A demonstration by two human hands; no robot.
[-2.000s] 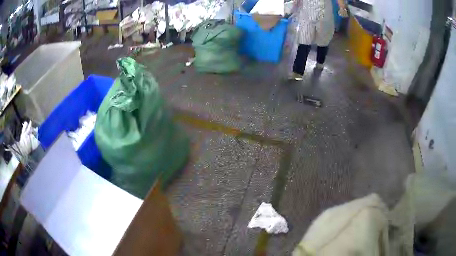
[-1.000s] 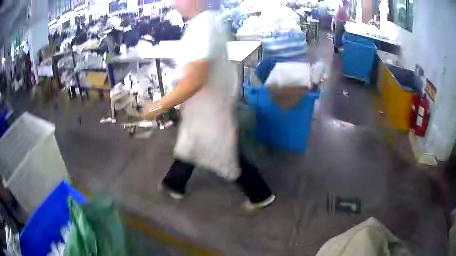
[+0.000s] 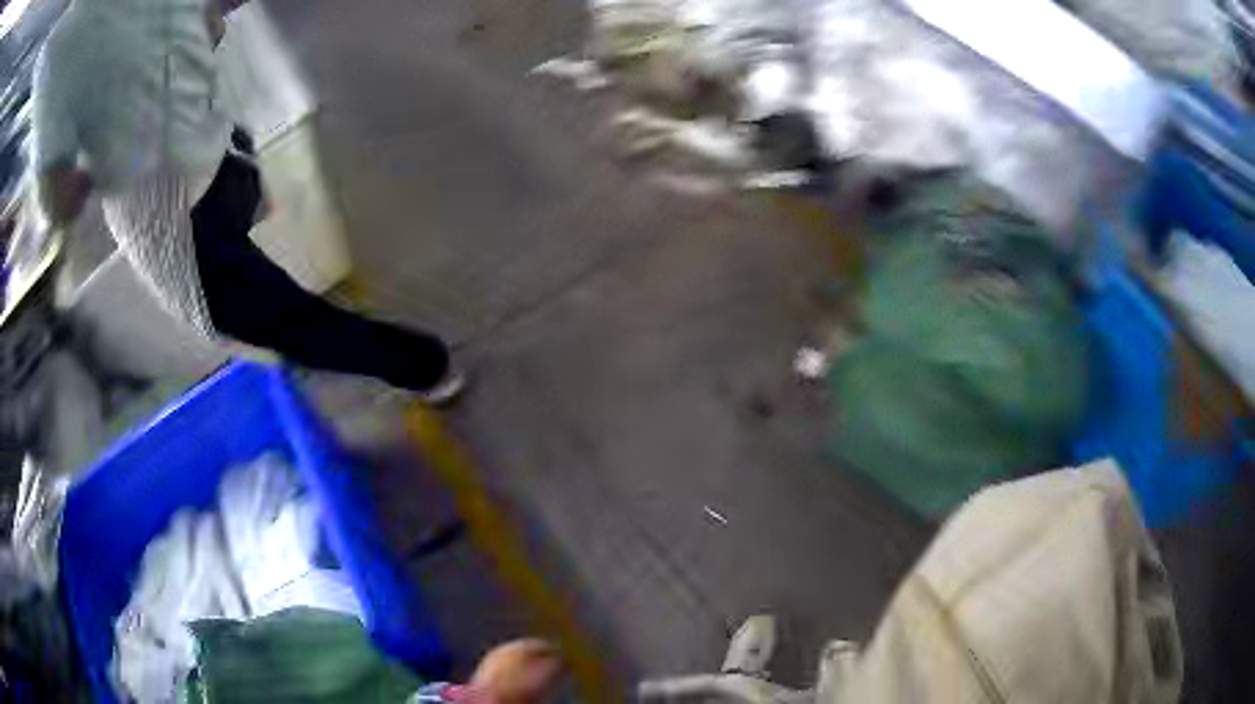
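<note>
A limp khaki-beige garment (image 3: pixel 1018 605) fills the lower right of the head view, bunched up and cut off by the bottom edge. My left hand (image 3: pixel 518 671) shows small and blurred at the bottom edge, beside a bit of patterned cuff. It is left of the garment and apart from it; its fingers cannot be made out. My right hand is not visible. What holds the garment up is hidden.
A deep blue bin (image 3: pixel 324 502) with white pieces stands at lower left, a green sack (image 3: pixel 296 653) against it. A person (image 3: pixel 138 138) walks at upper left. Another green sack (image 3: pixel 963 358) and a lighter blue bin (image 3: pixel 1135 371) are at right. A yellow line (image 3: pixel 489 516) crosses the floor.
The view has swung left and down. The walking person has moved to the left side. The garment shows larger at lower right, and my left hand has come into view.
</note>
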